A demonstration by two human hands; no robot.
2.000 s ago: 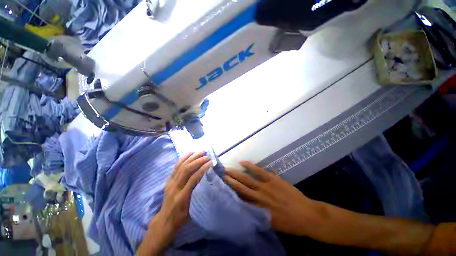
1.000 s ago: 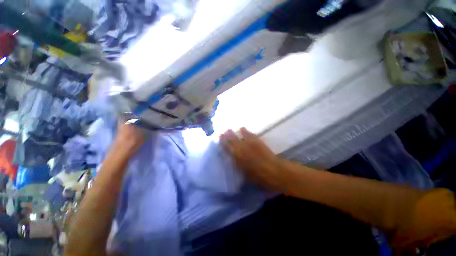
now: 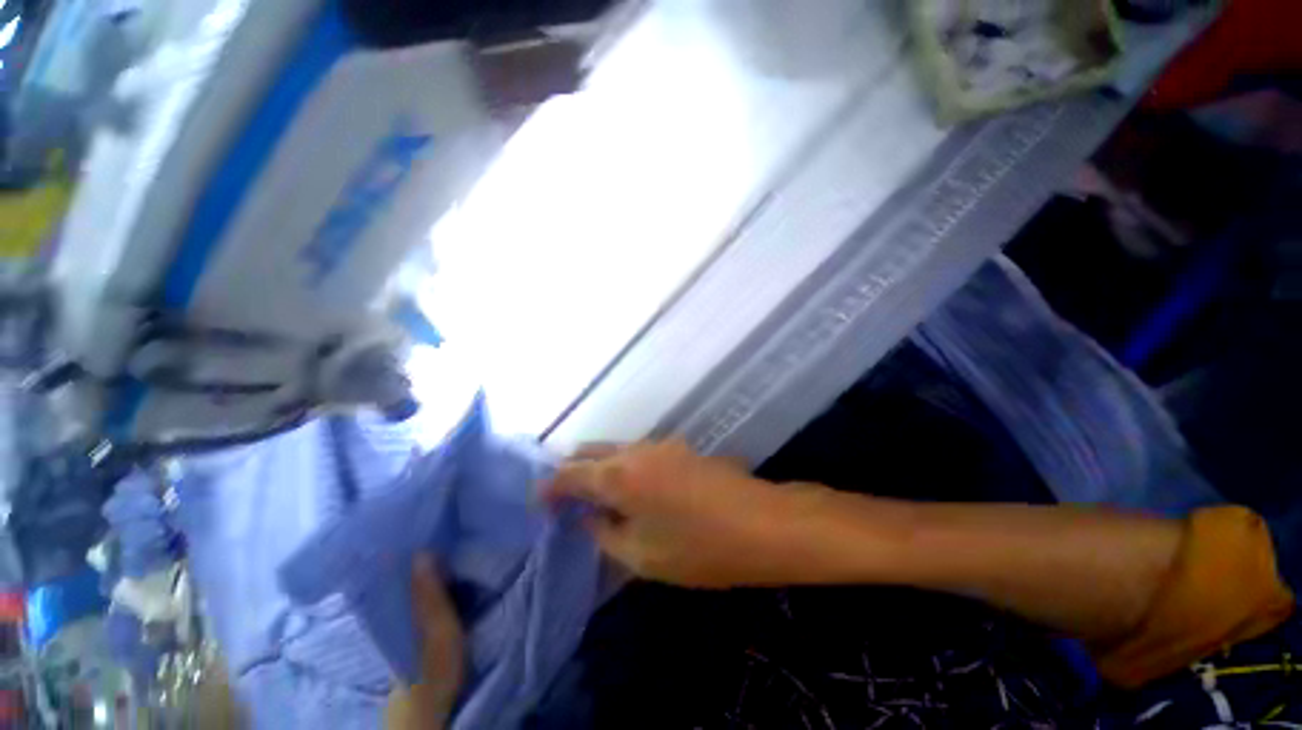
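A blue garment with fine white stripes [image 3: 271, 549] lies bunched below the left end of a white sewing machine [image 3: 386, 129] with a blue stripe and "JACK" lettering. My right hand [image 3: 650, 506] pinches the garment's edge between thumb and fingers at the table's front edge. My left hand [image 3: 433, 642] is at the bottom, partly covered by folds of cloth; its fingertips are blurred and its hold on the cloth cannot be made out. The needle area, under the machine's left end, is blurred by glare.
A yellowish tray [image 3: 942, 72] with whitish bits stands at the top right. A printed ruler [image 3: 857, 292] runs along the table's front edge. More striped cloth [image 3: 1064, 385] hangs below it on the right. Heaps of blue cloth show at the far left.
The view has shifted, bringing the machine further left. My left hand has come down from beside the machine's left end into the cloth. My right hand now pinches a lifted edge; the cloth is more folded.
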